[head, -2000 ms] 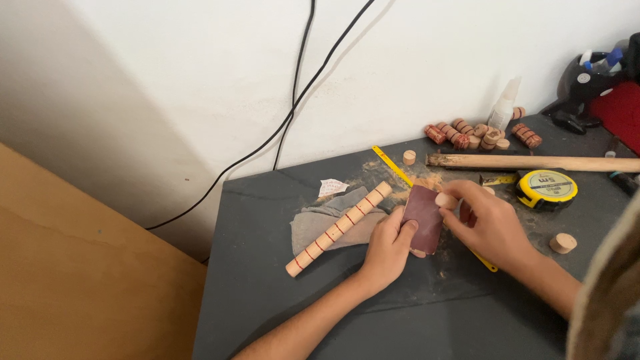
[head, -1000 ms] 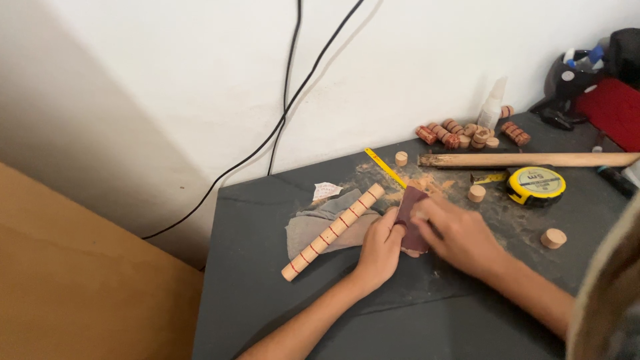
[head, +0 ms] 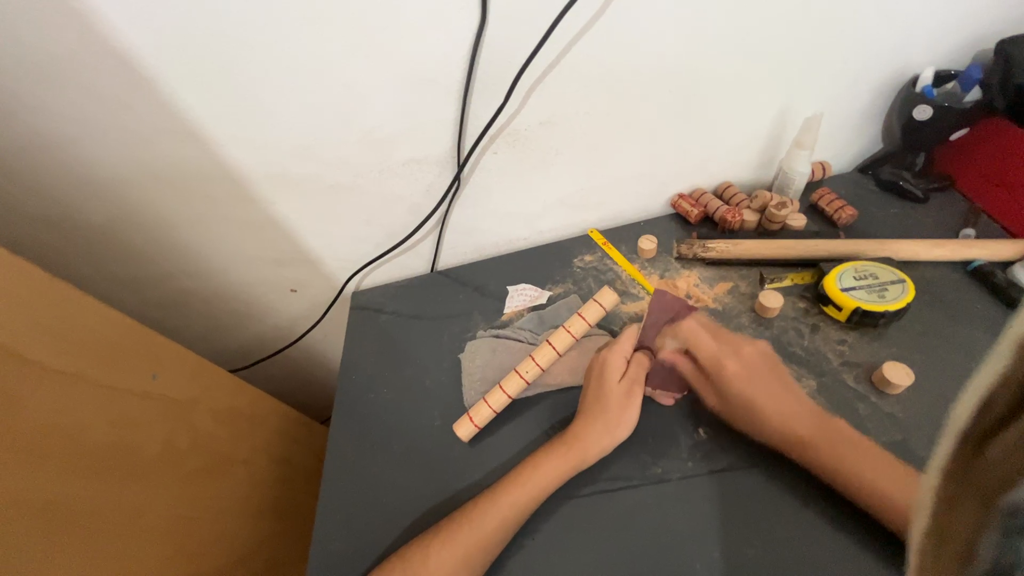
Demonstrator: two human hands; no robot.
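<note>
My left hand (head: 612, 392) holds a folded sheet of dark red sandpaper (head: 666, 340). My right hand (head: 728, 372), blurred, presses its fingers on the sheet's face; whatever lies between them is hidden. A wooden dowel with red rings marked round it (head: 536, 364) rests aslant on a grey cloth (head: 488, 360), left of my left hand. Behind the sandpaper lie a yellow hacksaw blade (head: 620, 260) and a heap of sawdust (head: 692, 288). Short cut wooden discs stand nearby, one behind the sawdust (head: 647, 246), one by the tape (head: 769, 303) and one at the right (head: 893, 377).
A yellow tape measure (head: 866, 292) sits right of my hands, before a long wooden rod (head: 864, 250). Several red-marked wooden pieces (head: 732, 206) and a white bottle (head: 794, 164) stand near the wall. A black pen holder (head: 920, 120) is at the back right; black cables (head: 460, 172) hang on the wall.
Two seconds ago my right fingers held a small wooden disc at the sandpaper's edge; now they are over its face. A disc now stands beside the tape measure, where none showed in the oldest frame.
</note>
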